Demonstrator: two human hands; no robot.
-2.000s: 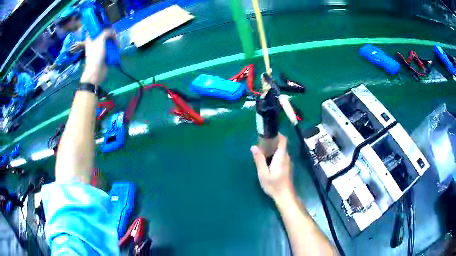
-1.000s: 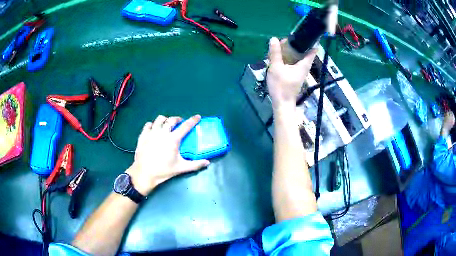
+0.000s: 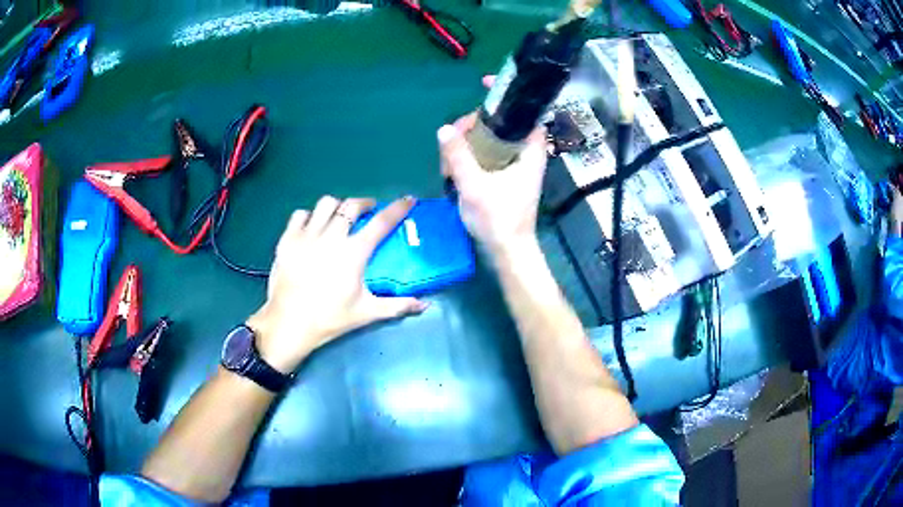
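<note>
A blue battery tester (image 3: 421, 248) lies on the green bench in front of me, plain side up. My left hand (image 3: 322, 272) holds its left end, with thumb and forefinger spread along its edges. My right hand (image 3: 495, 183) grips the black electric screwdriver (image 3: 530, 84) by its tan grip, above and right of the tester. The driver leans, and its tip is hidden by my hand. Thin test leads (image 3: 223, 208) run from the tester's left side to a red clip (image 3: 134, 188) and a black clip (image 3: 183, 158).
Two pale screw feeders (image 3: 683, 149) stand at right, crossed by a black cord (image 3: 621, 248). Another blue tester (image 3: 87, 257) with clips and a red tin box (image 3: 30, 233) lie at left. A clear bag (image 3: 772, 198) is right of the feeders. A cardboard box (image 3: 762, 451) is below the bench.
My right hand has brought the driver left and down from above the feeders, closer to the tester. My left hand stays on the tester. The view has shifted slightly.
</note>
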